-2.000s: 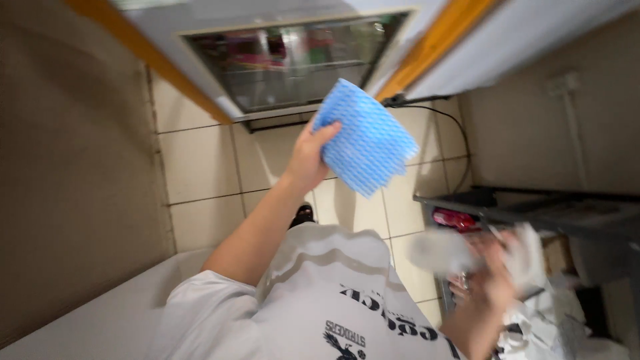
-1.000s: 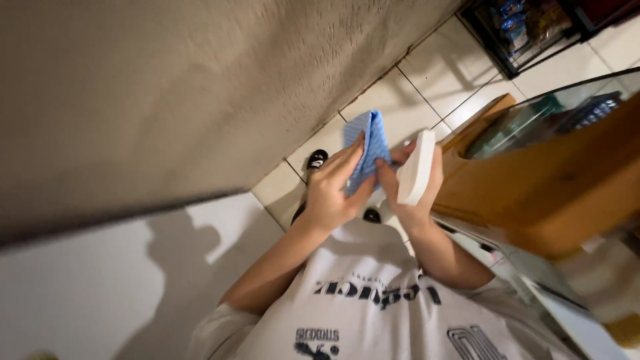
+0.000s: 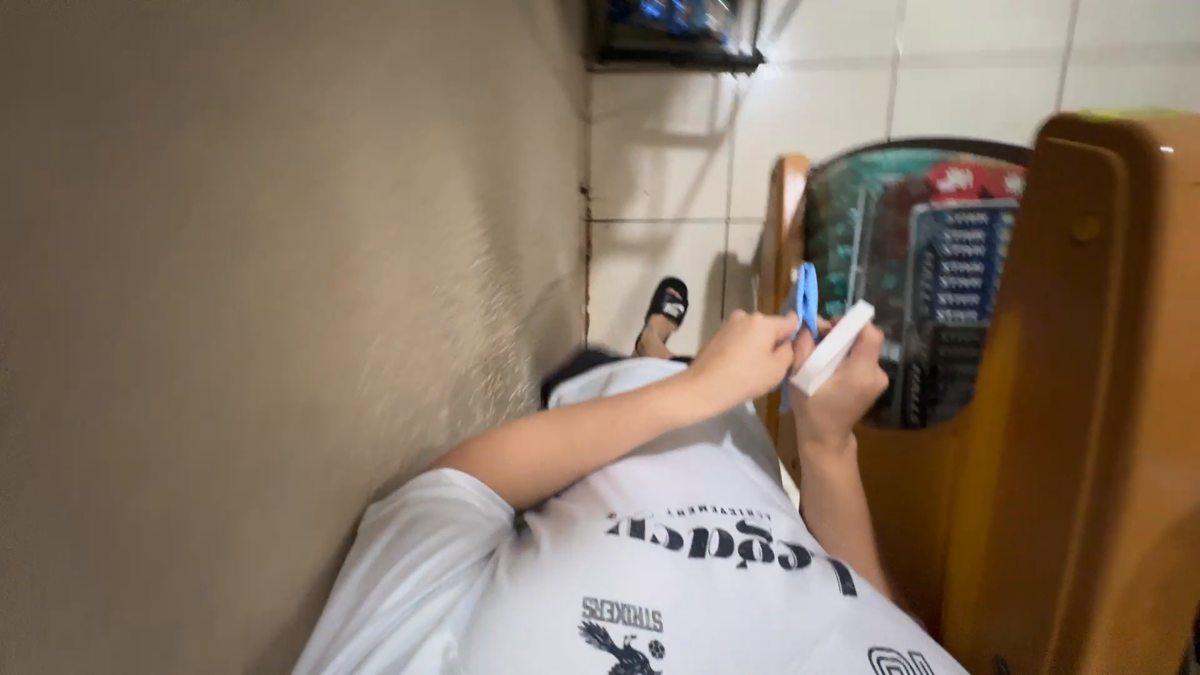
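Note:
A folded blue cloth point(image 3: 806, 298) stands up between my hands, pinched by the fingertips of my left hand point(image 3: 747, 361). Just to the right, my right hand point(image 3: 842, 389) grips a white, flat, bar-like object point(image 3: 832, 349), tilted with its upper end to the right. Its fingertips are close to the cloth; whether they also hold it is unclear. Part of the cloth is hidden behind the fingers.
A rough beige wall point(image 3: 375, 234) runs along the left. At right stands an orange-brown cabinet point(image 3: 1078, 394) with a curved glass pane point(image 3: 872, 244) over packaged goods. A dark-framed case point(image 3: 675, 58) is at the top. My foot in a black slide sandal point(image 3: 668, 302) rests on the tiled floor.
The blue cloth was spread out in my left hand two seconds ago and is now folded between both hands. The view has turned away from the first glass-fronted unit.

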